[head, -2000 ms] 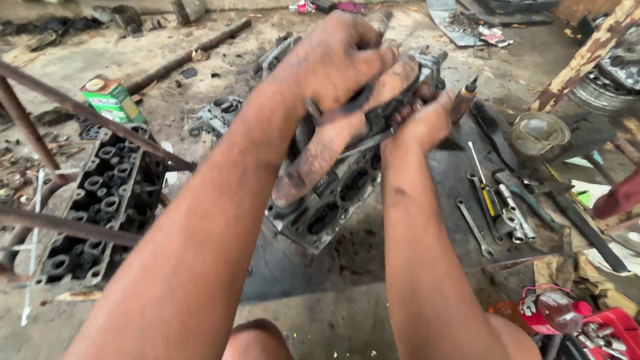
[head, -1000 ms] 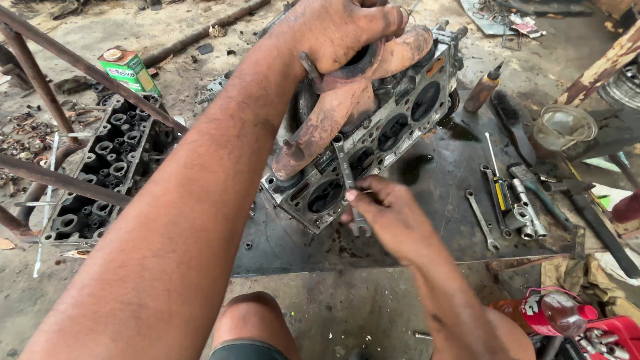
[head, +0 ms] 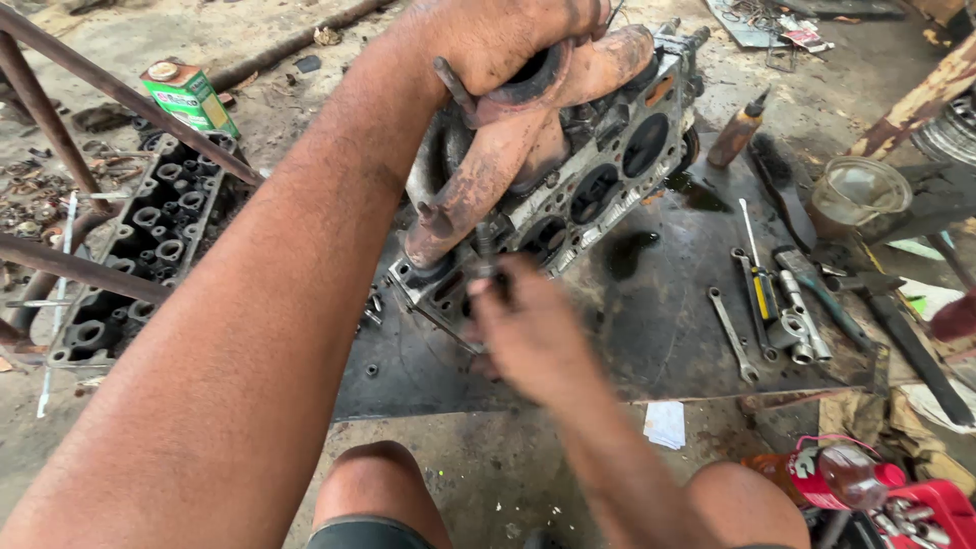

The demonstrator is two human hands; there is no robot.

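An engine block (head: 633, 191) with round cylinder bores stands tilted on the dark metal tabletop. A rusty exhaust manifold (head: 496, 175) lies along its upper side. My left hand (head: 511, 38) reaches over the manifold's flange at the top; its fingers are partly cut off by the frame edge, so its hold cannot be told. Motion blurs my right hand (head: 526, 328), which is closed around a metal tool, apparently a wrench (head: 486, 248), at the near end of the manifold. Small nuts (head: 371, 370) lie on the tabletop beside the block.
On the right lie a combination wrench (head: 732, 335), a screwdriver (head: 762, 293), sockets, a brush (head: 823, 297) and a hammer (head: 915, 343), near a plastic tub (head: 862, 191) and a small bottle (head: 736, 137). Metal bars and a cylinder head (head: 160, 244) are at left. A drink bottle (head: 839, 476) is at lower right.
My right hand has come down from the manifold's far side to its near end. One second ago it held a wrench over the bores. My left hand remains at the manifold's top.
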